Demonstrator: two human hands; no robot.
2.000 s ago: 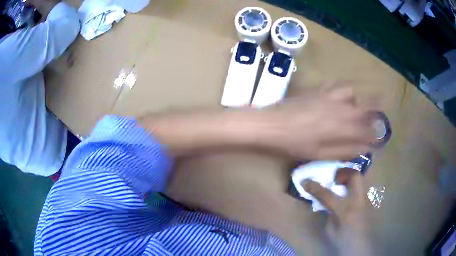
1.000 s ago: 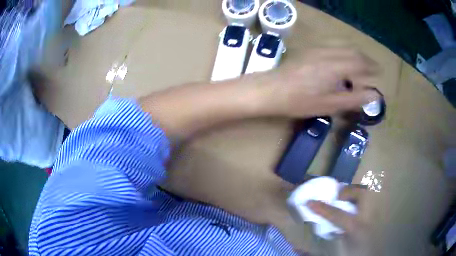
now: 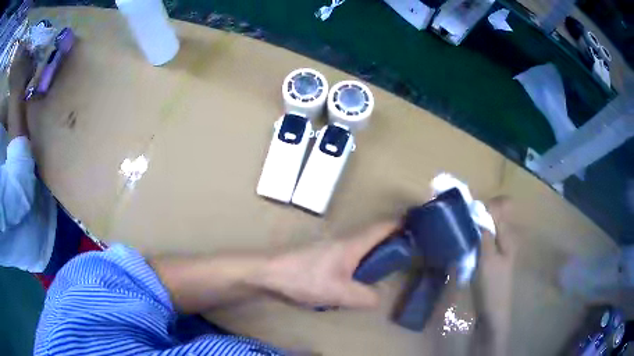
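Note:
My left hand (image 3: 323,271) reaches in from the left and grips a black fan (image 3: 384,258) by its handle. A second black handle (image 3: 420,300) points down beside it, and a broad dark part (image 3: 445,226) is blurred above it; I cannot tell which fan that part belongs to. My right hand (image 3: 497,243), partly blurred, holds a crumpled white cloth (image 3: 452,184) against the dark part. Two white fans (image 3: 281,161) (image 3: 323,170) with black panels lie side by side on the brown bench (image 3: 201,153), heads away from me.
A white bottle (image 3: 149,35) stands at the back left. At the far left another person's hand holds a lilac fan (image 3: 52,62). A green belt (image 3: 389,69) with a pale metal upright (image 3: 591,146) runs behind the bench. Lilac and black items (image 3: 601,334) are at the lower right edge.
The black fans that lay apart on the bench are now raised together between my hands, with the cloth behind them. The view has shifted, showing the white fans lower and the bottle.

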